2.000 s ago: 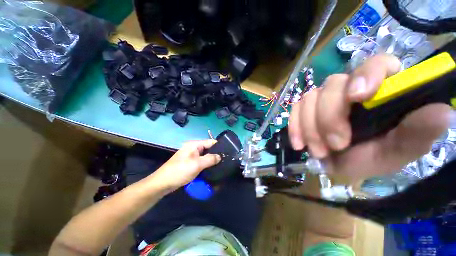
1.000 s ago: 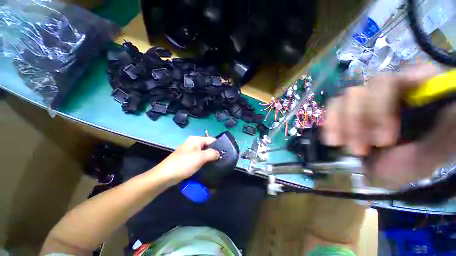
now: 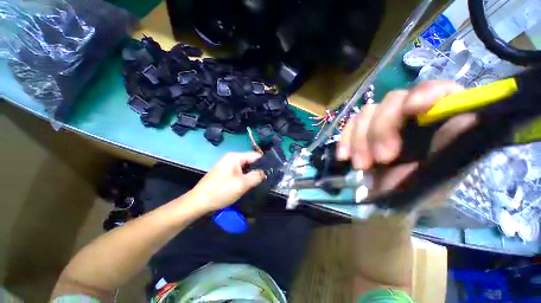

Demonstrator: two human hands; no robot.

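My left hand [image 3: 231, 180] holds a black housing [image 3: 270, 163] over the bench's front edge; a thin orange wire sticks up beside it. My right hand [image 3: 385, 133] is wrapped around the thick black body of a screwdriver with a yellow stripe [image 3: 471, 100]. The silver screwdriver nose [image 3: 296, 177] points left and is at the housing's right side; blur hides whether they touch. A black feed hose crosses in front of my right wrist and hides part of the hand.
A heap of small black pieces [image 3: 207, 94] lies on the green bench [image 3: 160, 145]. Behind it is a carton [image 3: 311, 100] of black housings. A plastic bag [image 3: 47, 53] is left, wired components [image 3: 332, 121] centre-right, white round parts [image 3: 462, 62] right. A shiny rod [image 3: 371, 77] slants above.
My right hand and the screwdriver have moved left, bringing the nose back beside the housing. My left hand has tilted the housing and moved it slightly up; the orange wire shows more.
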